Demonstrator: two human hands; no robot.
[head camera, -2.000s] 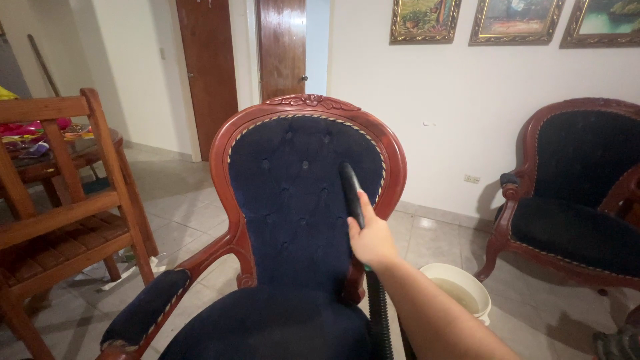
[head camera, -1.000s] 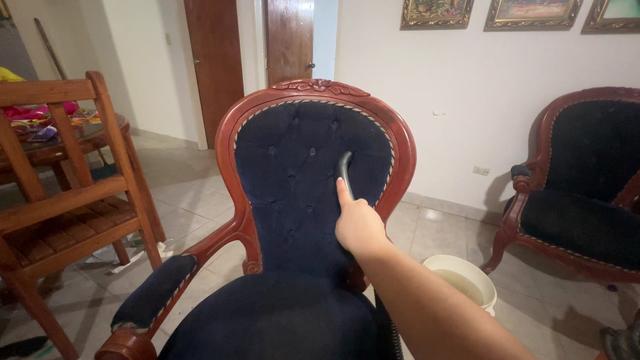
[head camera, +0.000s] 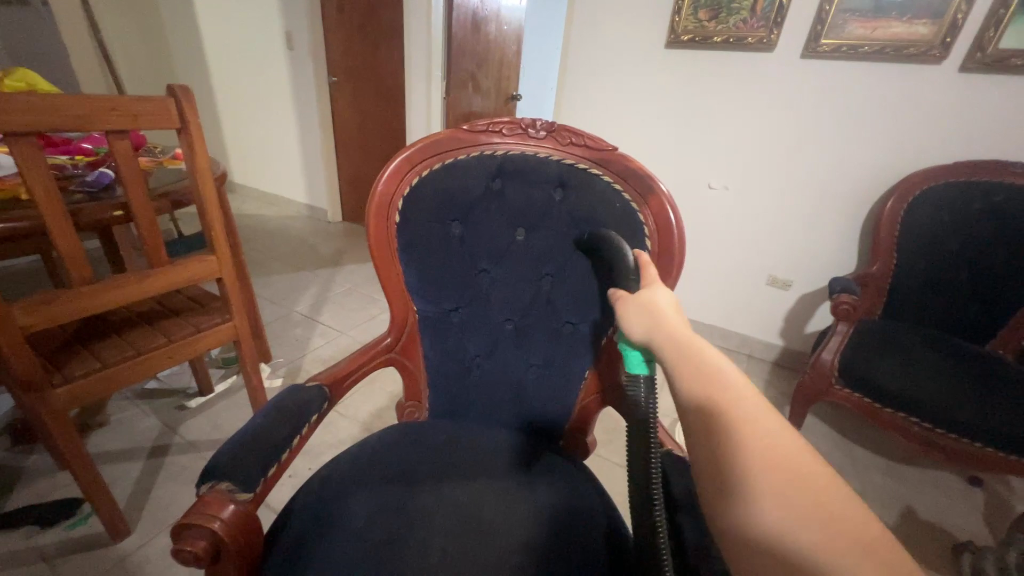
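Note:
My right hand is closed around the black curved wand of a vacuum hose. The wand's end is at the right part of the buttoned dark blue backrest of a carved wooden armchair. Green tape wraps the joint below my hand, and a ribbed black hose runs down from it past the right side of the round seat. My left hand is not in view.
On the left stands a slatted wooden chair beside a table with colourful items. A matching blue armchair stands at the right by the wall. Framed pictures hang above. Papers lie on the tiled floor.
The wand has turned in my right hand, and its curved end and the green tape now show. The white bucket seen earlier at the right is now mostly hidden behind my arm.

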